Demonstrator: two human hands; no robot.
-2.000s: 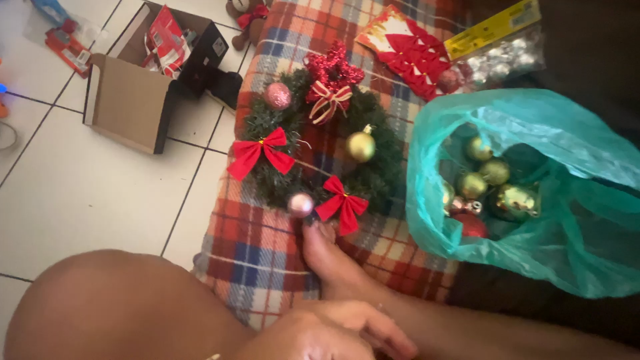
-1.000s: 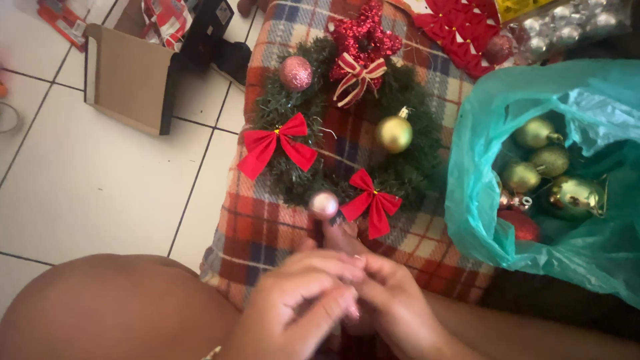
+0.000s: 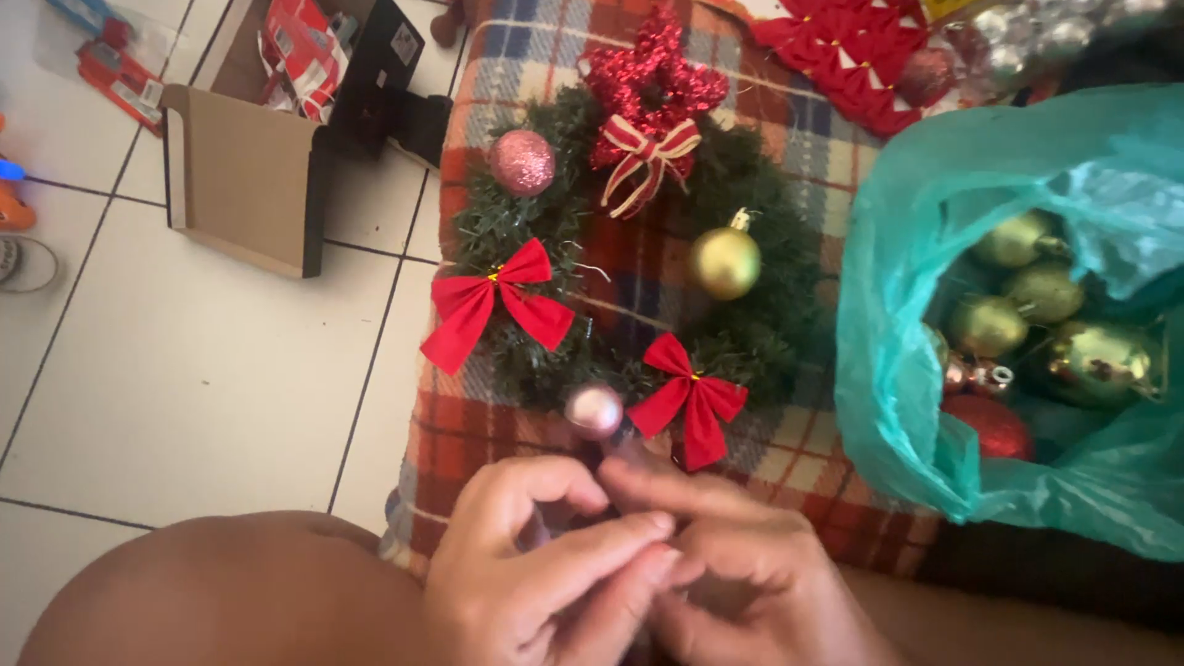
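A green artificial wreath [image 3: 777,277] lies on a plaid blanket. It bears a red tinsel star [image 3: 652,79], a striped ribbon bow [image 3: 650,157], a pink glitter ball [image 3: 523,163], a gold ball [image 3: 727,264], a shiny pink ball [image 3: 594,411] and two red bows, left [image 3: 497,301] and right [image 3: 690,402]. Just below the wreath, my left hand [image 3: 546,564] and my right hand [image 3: 749,564] meet, fingertips pinched together. Whether something small is between the fingers cannot be told. Right of the wreath, a teal plastic bag [image 3: 888,351] holds gold balls [image 3: 988,326] and a red ball [image 3: 990,427].
An open cardboard box [image 3: 245,176] with red packaging stands on the tiled floor [image 3: 203,370] at left. Red bows in a pack [image 3: 846,60] and silver balls [image 3: 1017,37] lie at top right. My bare knee [image 3: 222,592] is at lower left.
My left hand, low in the view two seconds ago, has come up to meet my right hand below the wreath. The view has moved closer to the wreath.
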